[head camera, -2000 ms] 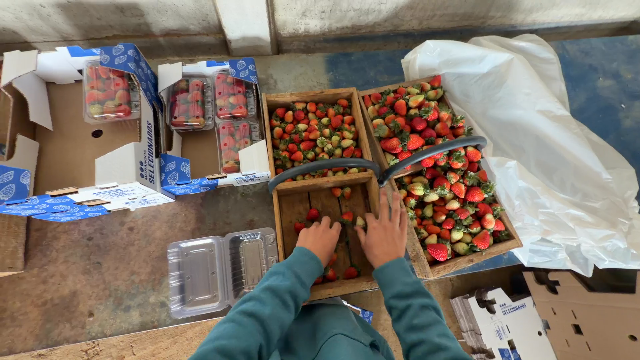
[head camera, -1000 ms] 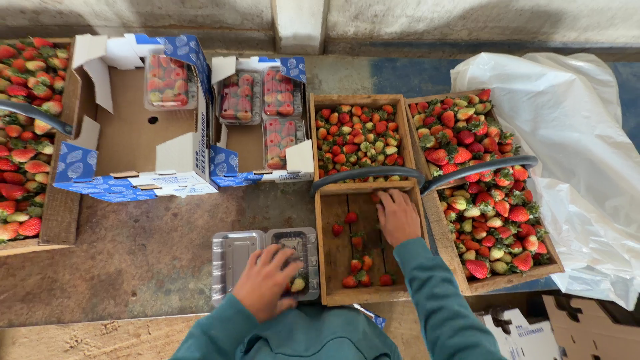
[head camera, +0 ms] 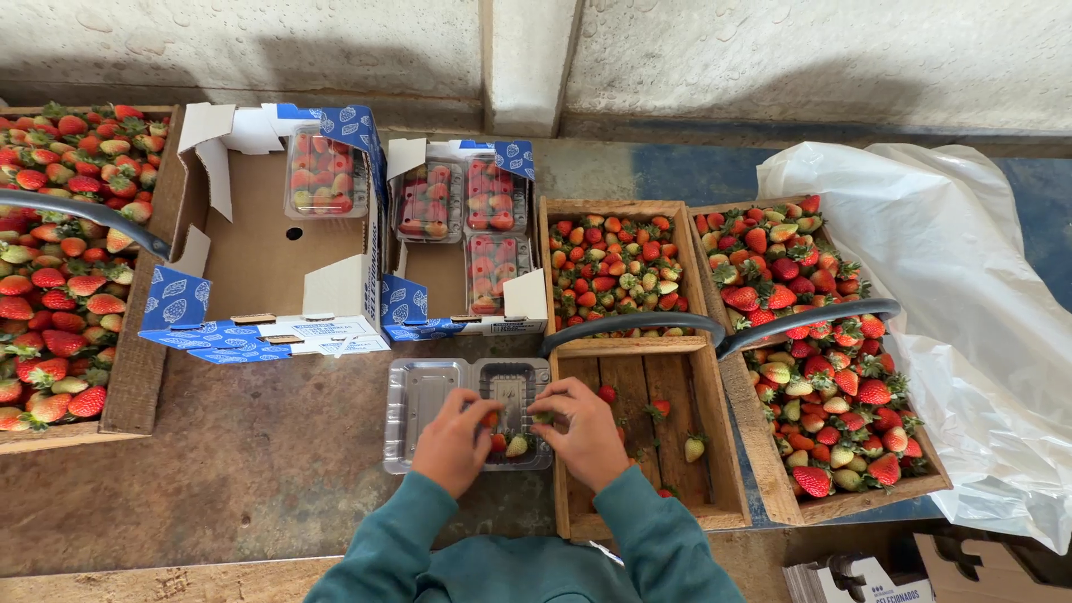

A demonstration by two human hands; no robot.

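An unlidded clear plastic clamshell (head camera: 427, 394) lies on the table, its two halves side by side. My left hand (head camera: 456, 440) is over its middle, fingertips closed on a red strawberry (head camera: 491, 418). My right hand (head camera: 582, 431) pinches a greenish strawberry (head camera: 544, 416) above the clamshell's right edge. A red strawberry (head camera: 499, 443) and a pale one (head camera: 517, 445) rest in the right half. Beside my right hand, the near compartment of a divided wooden crate (head camera: 733, 469) holds several scattered strawberries; its far compartment is full of small ones (head camera: 615, 276).
Wooden crates of strawberries stand at right (head camera: 779, 486) and far left (head camera: 138, 360). Two cardboard boxes (head camera: 251, 251) (head camera: 419, 272) hold filled clamshells (head camera: 325, 176). A white plastic sheet (head camera: 946, 276) lies at right. Folded cardboard (head camera: 997, 569) sits lower right; a concrete wall (head camera: 377, 50) runs behind.
My right hand has moved from the wooden crate to the clamshell and now holds a strawberry. My left hand, over the crate in the oldest frame, is at the clamshell. The view has shifted left.
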